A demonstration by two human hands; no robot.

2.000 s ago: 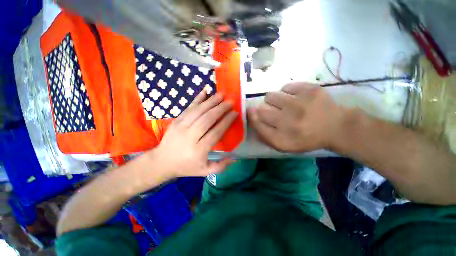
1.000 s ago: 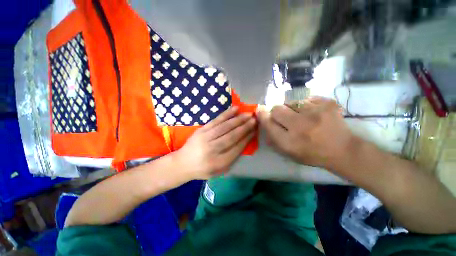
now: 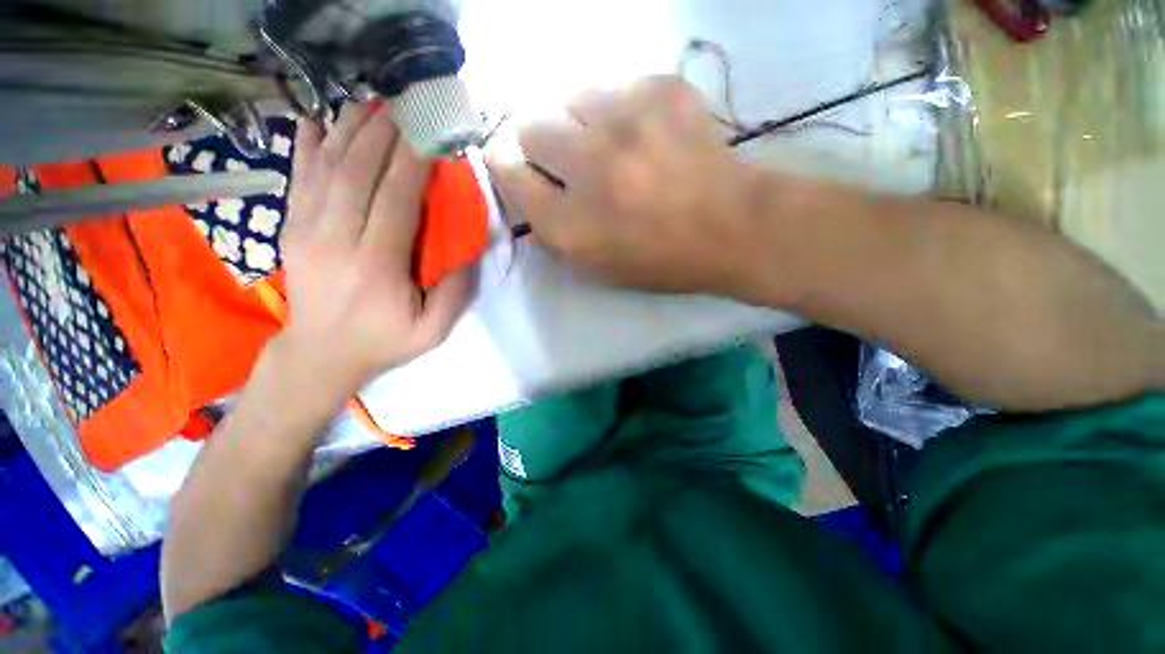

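The orange bag piece [image 3: 192,326] lies on the white machine table at the left, with navy panels bearing cream shapes [image 3: 79,326] and a dark zipper line [image 3: 143,275]. My left hand [image 3: 358,243] lies flat on the orange cloth near its right end, fingers apart. My right hand [image 3: 626,185] is at the cloth's right edge with fingers curled; whether it pinches the edge is hidden. The sewing machine's knurled knob [image 3: 438,115] is just above my left fingertips. The needle cannot be made out.
Red-handled snips [image 3: 1016,15] are cut off at the top right, on brown cardboard [image 3: 1054,141]. A dark strip [image 3: 830,109] and thin thread lie right of my right hand. Blue bins [image 3: 396,543] and a clear plastic bag [image 3: 901,399] are below the table.
The view has shifted and tilted, so the table lies at a slant. The machine's knob now shows near my fingers. My left hand has spread its fingers and covers more of the patterned panel.
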